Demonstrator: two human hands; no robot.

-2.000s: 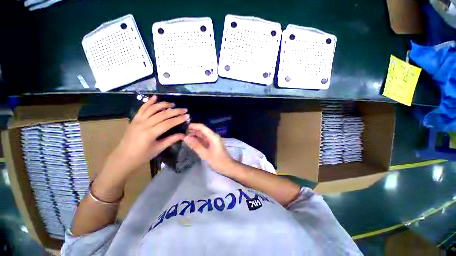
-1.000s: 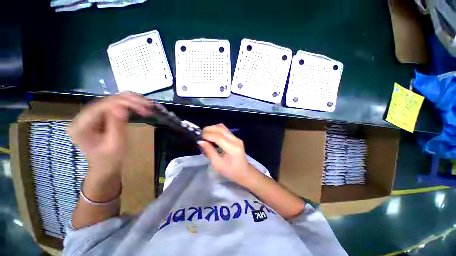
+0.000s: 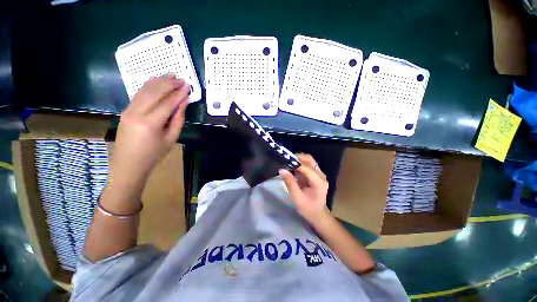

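Observation:
Four white perforated covers lie in a row on the dark green bench. The far-left cover has a black foot at its upper right corner; my left hand hides part of its lower edge. The second, third and fourth covers show dark or greyish dots at all four corners. My left hand pinches at the far-left cover's lower right corner, with a black rubber foot at its fingertips. My right hand holds the black adhesive pad sheet, with white circles along its upper edge, over my lap.
Open cartons packed with thin white pieces stand below the bench edge at left and right. A yellow note lies at the right bench edge. Blue cloth is at the far right, brown cardboard at the upper right.
My left hand has moved from the pad sheet up to the far-left cover, bringing a black foot to its corner. My right hand still holds the sheet, now more spread out.

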